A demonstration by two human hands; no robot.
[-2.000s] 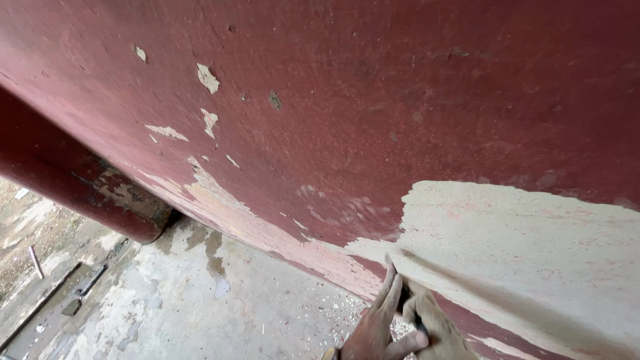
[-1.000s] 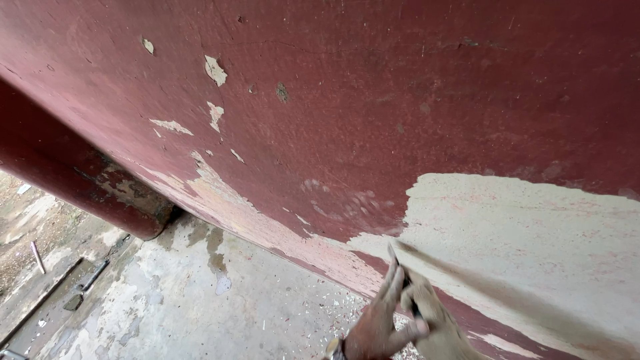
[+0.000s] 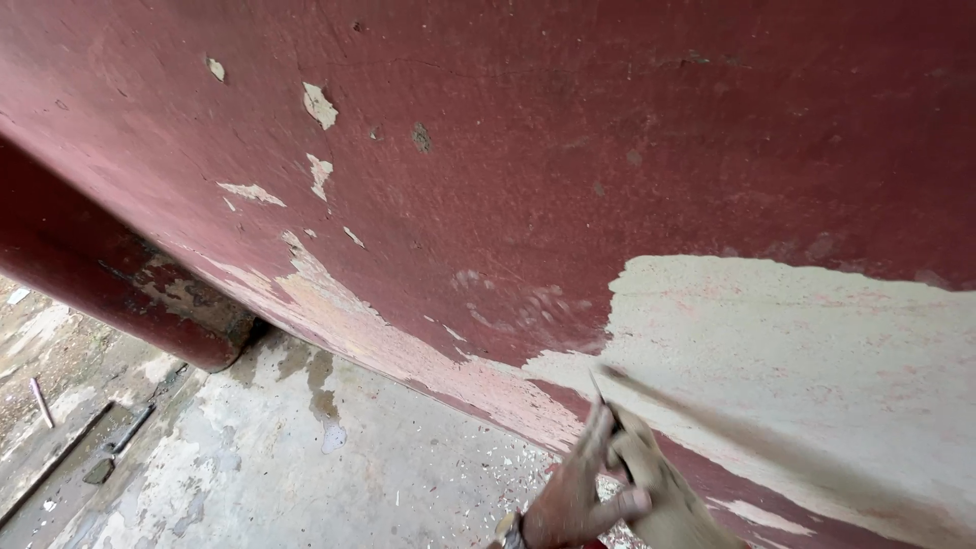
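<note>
A red painted wall (image 3: pixel 488 191) fills most of the view, with a large pale area (image 3: pixel 785 343) where the red is gone at the right. My left hand (image 3: pixel 572 488), with a watch (image 3: pixel 512 530) on its wrist, lies against my right hand (image 3: pixel 656 480) at the bottom, fingers pointing up the wall. Between them a thin metal blade, perhaps a scraper's (image 3: pixel 597 387), has its tip near the pale area's lower left edge. My right hand is closed around the dark tool, most of which is hidden; the left fingers press along it.
A red round pillar (image 3: pixel 175 320) with a worn base stands at the left. Paint flakes (image 3: pixel 511 465) lie on the concrete floor (image 3: pixel 305 473) along the wall. Farther left are a dark rod-like object (image 3: pixel 133 428), a small stone-like piece (image 3: pixel 99 471) and a thin stick (image 3: pixel 42 402).
Both hands stay together at the pale area's lower left edge, shifting slightly downward from the wall spot touched a second ago. The wall's patches look much the same.
</note>
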